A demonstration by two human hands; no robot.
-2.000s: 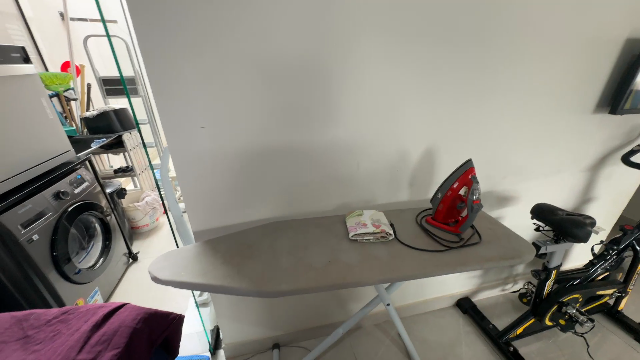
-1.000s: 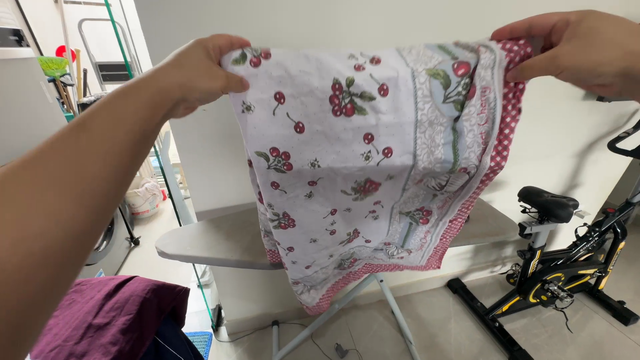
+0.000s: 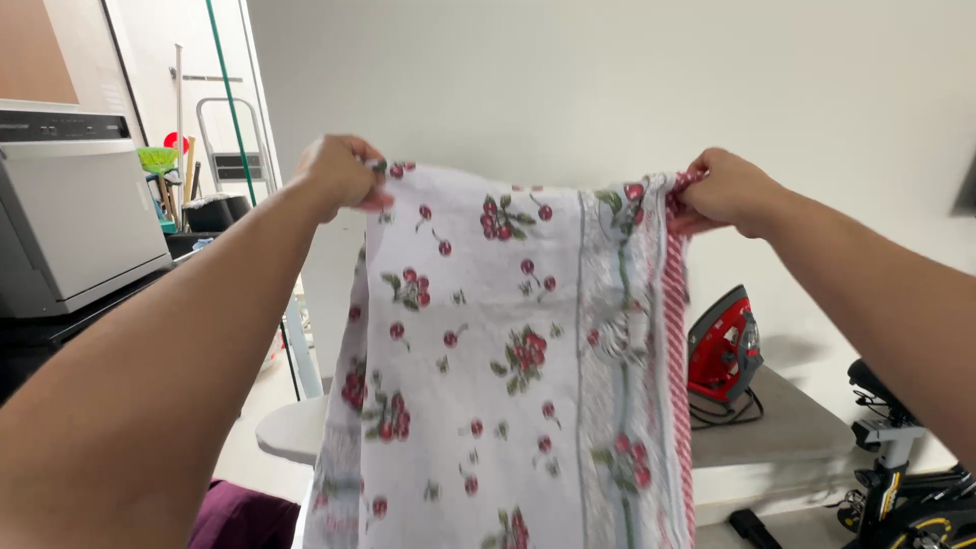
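A white cloth with a cherry print and a red checked border hangs unfolded in front of me. My left hand pinches its upper left corner, and my right hand grips the upper right corner at the red edge. Behind the cloth is a grey ironing board, its middle hidden. On the board's right part a red and grey steam iron stands on its heel, its dark cord coiled beside it.
A purple cloth lies at the lower left. Farther left are a silver appliance on a black surface, a glass panel's green edge and a folding ladder. An exercise bike stands at the right, near the wall.
Two seconds ago a folded cloth lay on the board near the iron, with no hands in view. Since one second ago, the hands and the cherry-print cloth have shifted, and the iron shows again.
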